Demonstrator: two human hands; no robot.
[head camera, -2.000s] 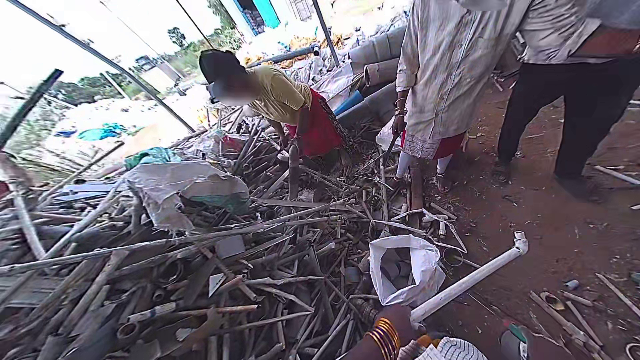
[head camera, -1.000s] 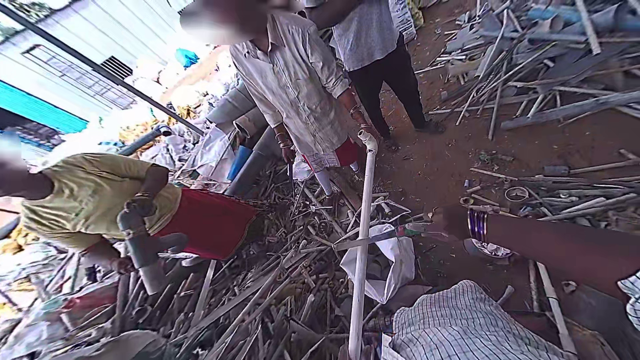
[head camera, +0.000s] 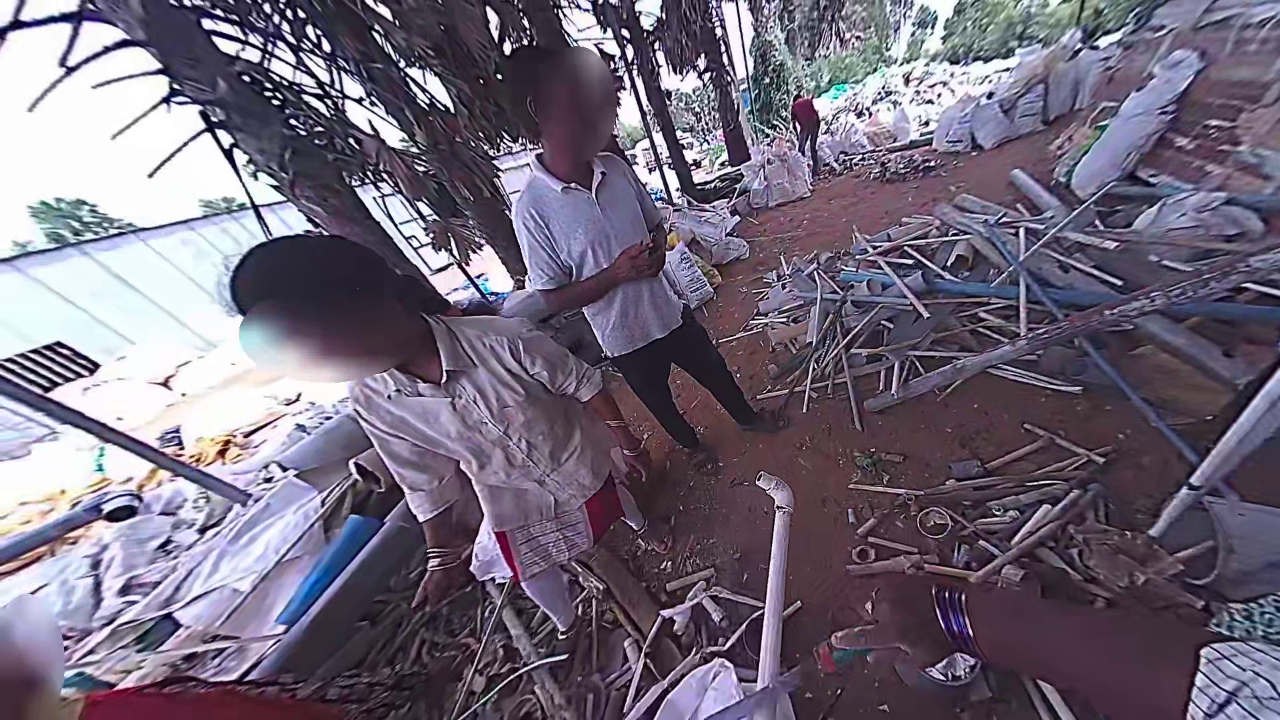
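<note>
From the lower right comes my right hand, wearing purple bangles, its fingers closed around the red and green handle of a bladed tool. A grey blade shows at the bottom edge, across the lower part of a white plastic pipe. This pipe stands nearly upright left of my right hand, an elbow fitting on its top end; its lower end is hidden. Beside its foot lies a white sack, partly cut off. My left hand is out of view.
A person in a light shirt bends over scrap at left; another in a grey shirt stands behind. Scrap pipes are heaped at right, smaller pieces nearer. Grey pipes lie lower left. Red-brown ground runs between.
The view has swung up and to the right. My right hand came in with the bladed tool one second ago. The wrist with gold bangles, seen earliest, has left view. The elbow pipe went from slanted to upright.
</note>
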